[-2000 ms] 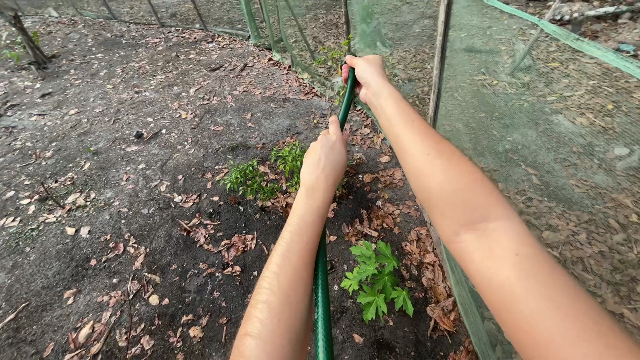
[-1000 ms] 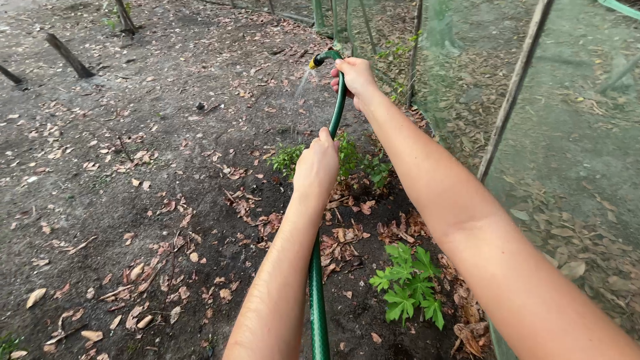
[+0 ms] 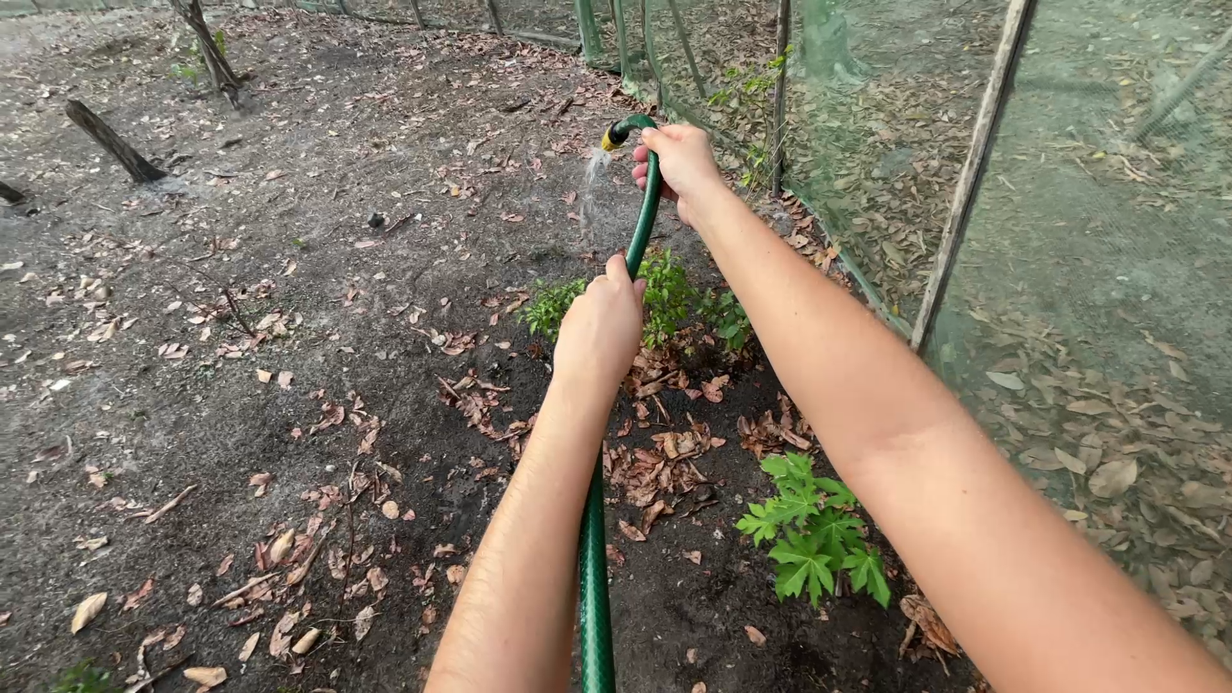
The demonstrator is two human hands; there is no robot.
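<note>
A green garden hose (image 3: 595,587) rises from the bottom edge, passes under my left forearm and bends over to the left at its top. My left hand (image 3: 602,322) grips it midway. Near the bend, my right hand (image 3: 679,168) holds it, thumb on top and fingers curled around. The hose ends in a yellow and black nozzle (image 3: 612,137) tilted down, with water (image 3: 594,188) spraying from it. Low leafy green plants (image 3: 664,298) grow just beyond my left hand, partly hidden by it. A lobed-leaf seedling (image 3: 813,529) stands nearer, between my forearms.
Green netting (image 3: 1107,241) on wooden poles (image 3: 972,178) fences the right side and the back. Dark soil with scattered dry leaves (image 3: 664,467) covers the ground. A slanted wooden stump (image 3: 115,141) and a thin trunk (image 3: 207,48) stand at the upper left.
The hose's top now bends to the left, with the nozzle and spray in sight; two seconds ago neither showed. Both hands have kept hold of the hose. The view has shifted somewhat.
</note>
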